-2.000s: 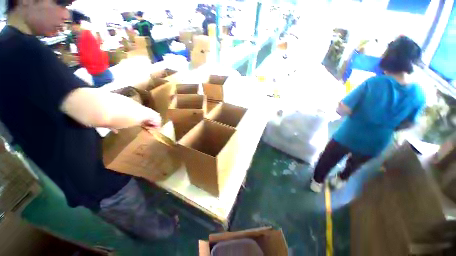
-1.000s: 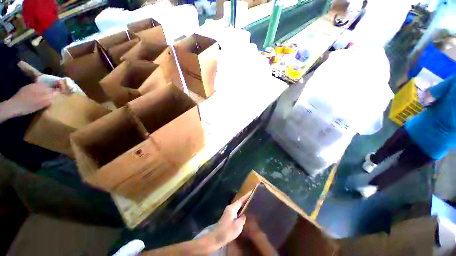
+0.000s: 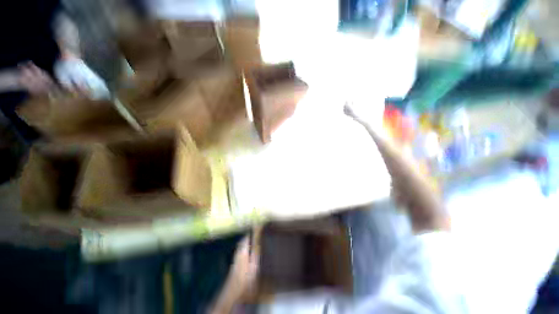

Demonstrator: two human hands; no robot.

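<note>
The view is strongly blurred. An open brown cardboard box (image 3: 300,257) is at bottom centre, in front of the table edge, with a dull dark grey surface inside. My left hand (image 3: 246,264) holds the box's left wall, fingers at its rim. My right arm reaches forward from the lower right over the glaring white table top (image 3: 306,178). My right hand (image 3: 354,113) is small and washed out near the table's far right side; whether it holds anything cannot be told.
Paired open inner boxes (image 3: 144,165) stand on the table's left part, with more open boxes (image 3: 279,92) behind. A co-worker's hands (image 3: 79,76), one white-gloved, are at upper left. Blurred red and yellow items (image 3: 401,126) lie right of the table. White masses (image 3: 509,239) fill the lower right.
The view has swung and blurred. The hand that was inside the box is out; my right arm now extends forward over the table. My left hand remains at the box's left wall.
</note>
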